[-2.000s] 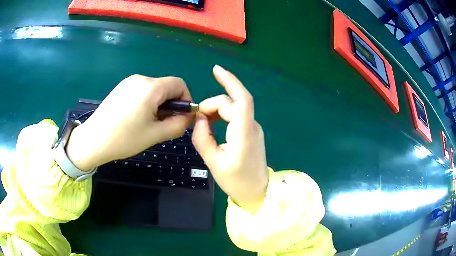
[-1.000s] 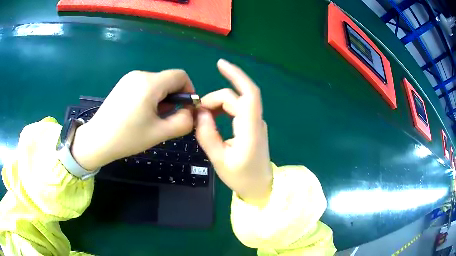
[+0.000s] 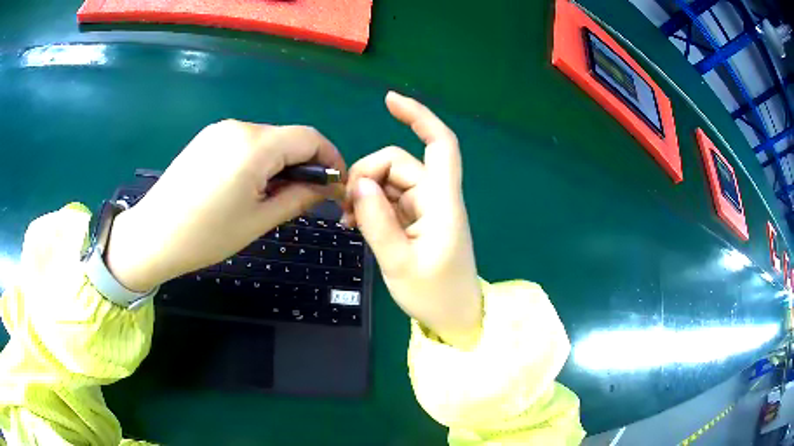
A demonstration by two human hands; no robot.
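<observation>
My left hand (image 3: 231, 200), with a grey watch band at the wrist, grips a small black cable plug (image 3: 305, 174) between thumb and fingers, its shiny metal tip pointing right. My right hand (image 3: 413, 218) is beside the tip, thumb and forefinger pinched close together, the little finger raised. Whether something small is between those fingertips cannot be told. A black keyboard (image 3: 261, 305) with a touchpad and a white label lies below both hands, partly hidden by my left hand.
A green bench (image 3: 522, 253) lies under everything. An orange-red foam pad (image 3: 244, 19) is at the top left. More pads with tablets (image 3: 627, 78) run down the right side. Blue racking (image 3: 718, 52) and a grey floor (image 3: 740, 409) show at the right.
The pads have shifted left and slightly up in view. My right thumb and fingers have moved slightly at the plug's tip. My left hand still holds the plug.
</observation>
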